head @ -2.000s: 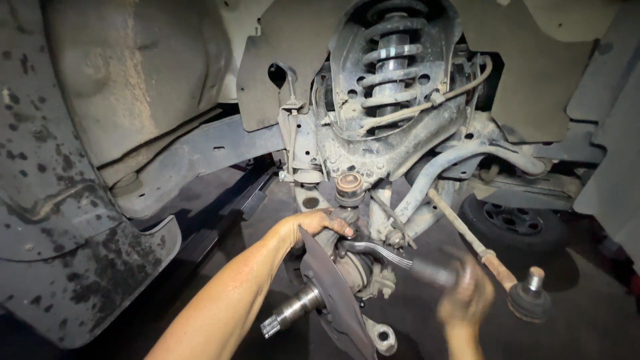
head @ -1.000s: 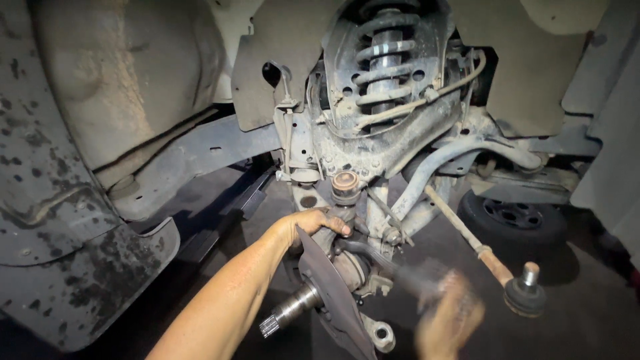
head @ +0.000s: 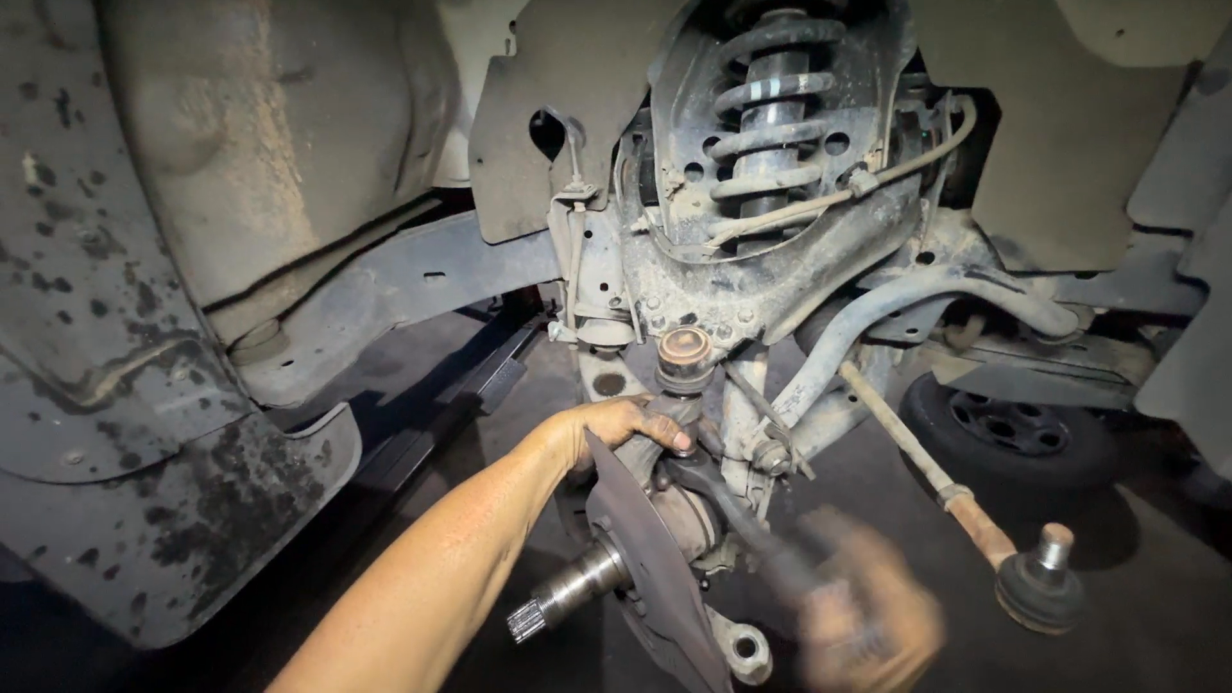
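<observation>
My left hand (head: 630, 428) grips the top of the steering knuckle (head: 650, 457), just below the upper ball joint (head: 684, 356), its thumb near the wrench's head. My right hand (head: 866, 606), blurred, is closed around the handle of a wrench (head: 741, 515), whose head meets the underside of the ball joint stud area; the exact fit is hidden. The dust shield (head: 650, 558) hangs tilted below my left hand, and the splined stub axle (head: 568, 587) sticks out to its left. The knuckle's lower arm eye (head: 744, 647) shows beside the shield.
Above stands the coil spring and shock absorber (head: 775, 115). The curved stabilizer bar (head: 866, 303) and a tie rod (head: 905, 438) with its end joint (head: 1044, 587) lie to the right. A wheel (head: 1011, 433) rests on the floor behind. The fender liner (head: 115, 385) is at left.
My right hand and the wrench handle have shifted, with the hand blurred in all frames and now lower than two seconds ago. My left hand keeps its place on the knuckle.
</observation>
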